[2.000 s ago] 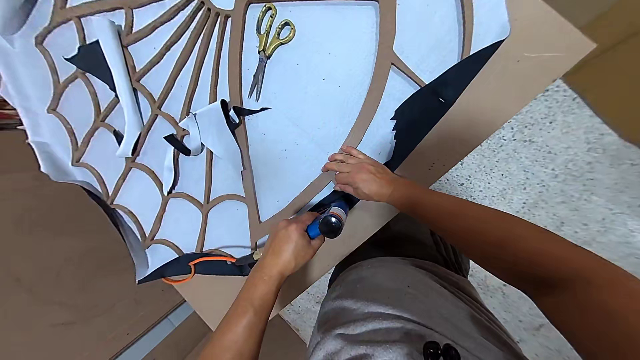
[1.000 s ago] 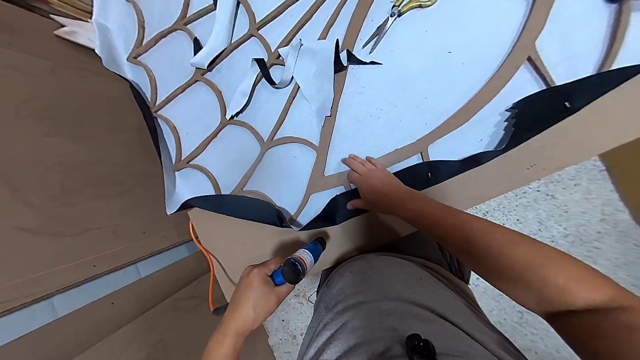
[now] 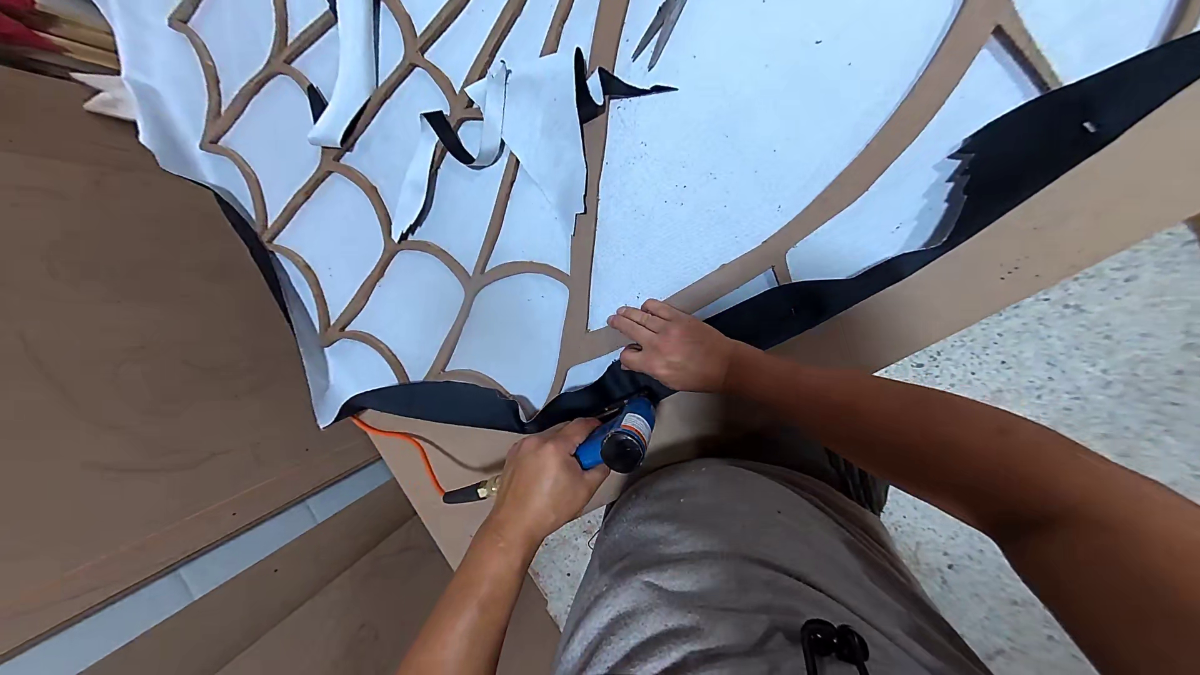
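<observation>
My left hand (image 3: 551, 473) grips a blue pneumatic stapler (image 3: 626, 439), whose nose meets the folded black edge of the fabric (image 3: 600, 396). An orange air hose (image 3: 427, 461) runs from a brass fitting beside that hand. My right hand (image 3: 677, 347) presses with spread fingers on the black fold and the brown frame just above the stapler. White backing fabric (image 3: 694, 197) lies against the web-shaped brown wooden frame (image 3: 578, 281). Black-and-white fabric scraps (image 3: 544, 122) rest on it.
The blades of scissors (image 3: 660, 33) show at the top edge. A brown board (image 3: 1050, 253) lies under the work. More brown panels (image 3: 141, 375) are at the left, with wood pieces (image 3: 70, 42) at the upper left. Speckled floor (image 3: 1059, 394) shows at the right.
My left hand has brought the stapler up and right, from the bare board to the black fold beside my right hand. My right hand still presses near the fold.
</observation>
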